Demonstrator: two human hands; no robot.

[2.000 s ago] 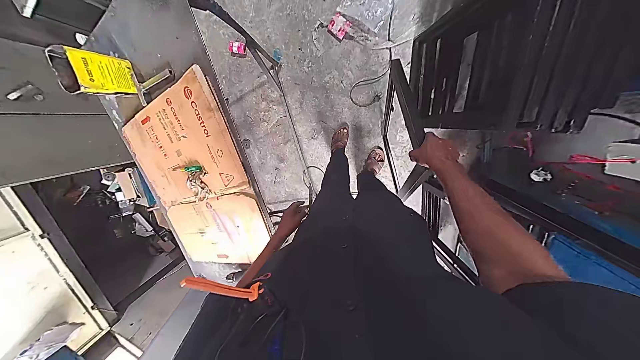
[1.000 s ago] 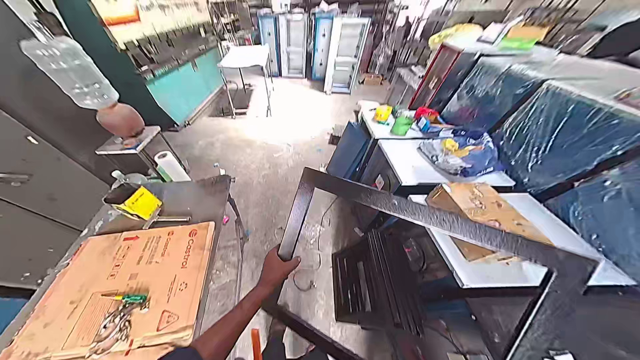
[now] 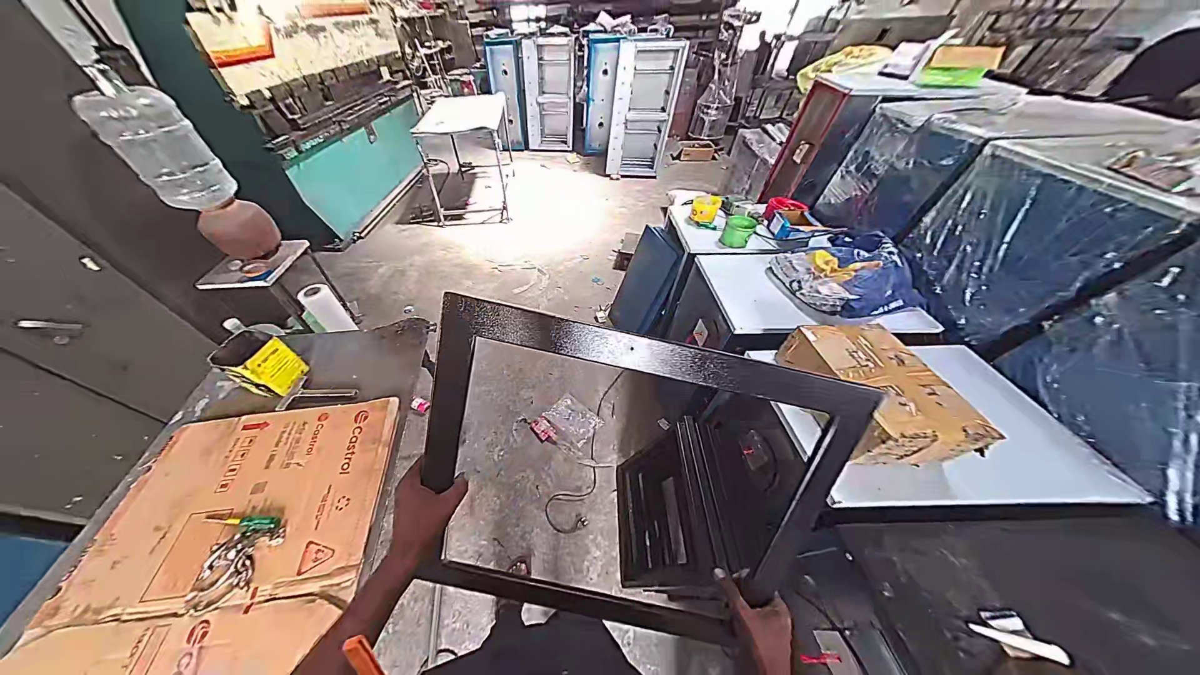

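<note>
A black rectangular frame, with an open middle, is held up in front of my body. My left hand grips its left bar near the lower left corner. My right hand grips the lower right corner, its fingers partly behind the bar. Through the opening, several similar black frames stand together on the floor. To the left, a flattened Castrol cardboard box covers part of a dark workbench. On it lie a green-handled tool and a small metal item.
A taped cardboard carton rests on a white-topped cabinet at right. Plastic-wrapped cabinets stand behind it. A cable and a plastic bag lie on the floor. A white table stands farther back.
Two seconds ago my right hand was at the black frames standing on the right; a frame is now raised between both hands. The view has swung up from the floor to the workshop.
</note>
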